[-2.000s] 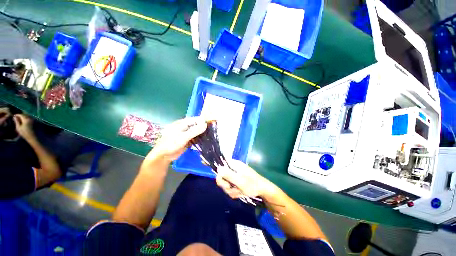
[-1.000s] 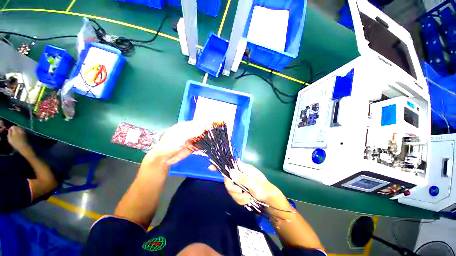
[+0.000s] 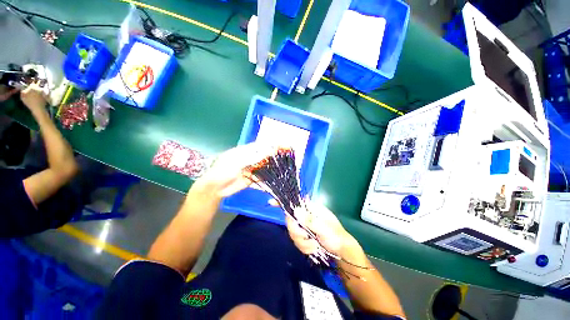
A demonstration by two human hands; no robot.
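A bundle of thin black wire leads (image 3: pixel 281 181) with reddish-orange upper ends and whitish lower ends is fanned out above a blue bin. My right hand (image 3: pixel 319 231) is closed around the lower part of the bundle. Loose ends stick out below it. My left hand (image 3: pixel 228 175) is at the upper left of the bundle, against the orange ends; its fingers are washed out, so its grip is unclear. The blue plastic bin (image 3: pixel 322 134) lies under the bundle, lined with a white paper sheet (image 3: pixel 265 132).
A bag of small reddish parts (image 3: pixel 178 157) lies left of the bin. A white machine (image 3: pixel 431 169) stands right. Grey uprights, a small blue box (image 3: pixel 287 65) and a paper-lined bin (image 3: pixel 390 56) are behind. Another person's arm (image 3: pixel 53 147) is at left.
Since the oldest frame, the bundle's orange ends have spread into a wider fan, and my left hand has opened beside them. The other person's hand has moved up onto the bench.
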